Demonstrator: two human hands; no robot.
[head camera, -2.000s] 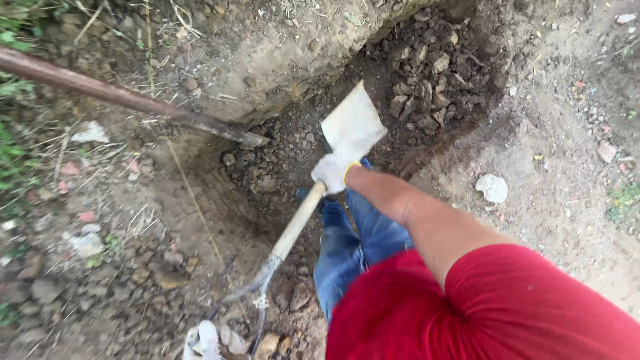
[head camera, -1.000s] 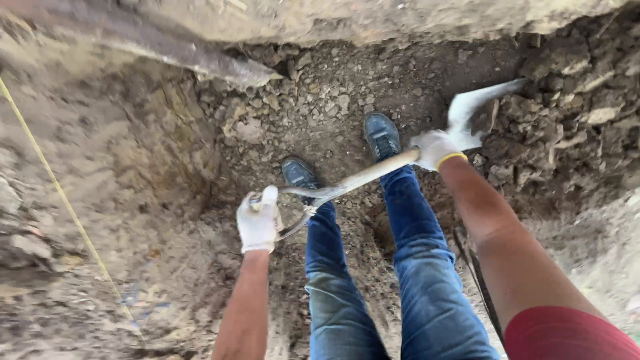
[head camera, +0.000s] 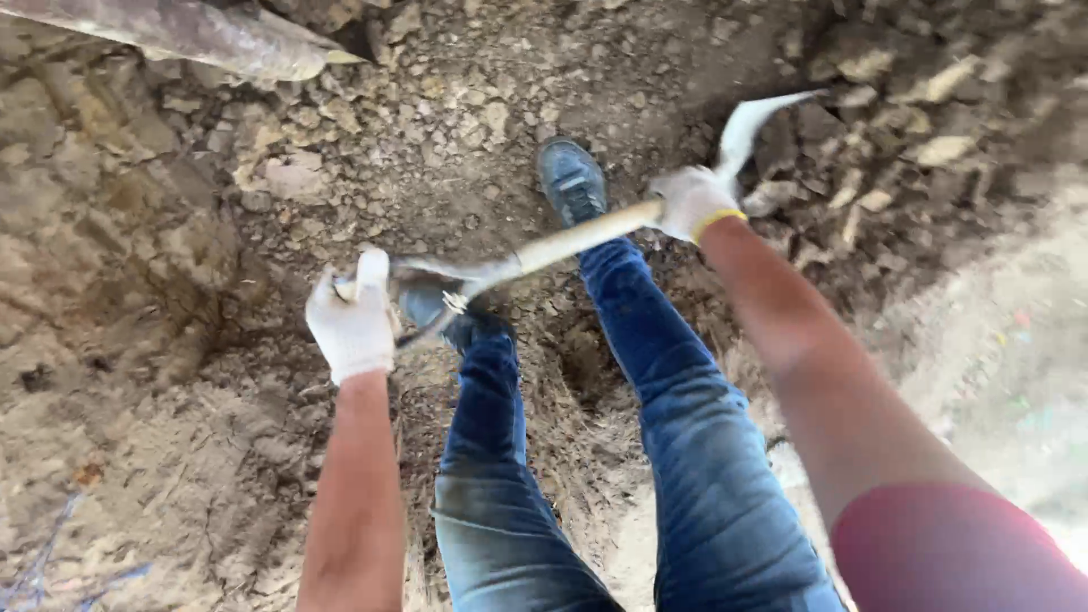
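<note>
A shovel with a wooden shaft (head camera: 586, 238) lies across the view over my shins and shoes. My left hand (head camera: 353, 314), in a white knit glove, is closed around the grip at the shovel's forked handle end. In a similar glove with a yellow cuff, my right hand (head camera: 693, 202) grips the lower shaft close to the blade. The pale metal blade (head camera: 748, 127) is seen nearly edge-on, its far edge at the loose clods on the right; whether it is in the soil I cannot tell. The picture is blurred by motion.
I stand in a dug trench, my shoes (head camera: 576, 178) on crumbled soil. A rusty metal pipe or bar (head camera: 212, 38) juts in at the upper left. Broken clods (head camera: 943, 151) are heaped at the upper right. Earth walls (head camera: 85, 255) rise at the left, with pale ground at the lower right.
Two seconds ago the blade was lifted, its flat face showing; since then it has come to the clods on the right. The view has moved closer to the trench floor.
</note>
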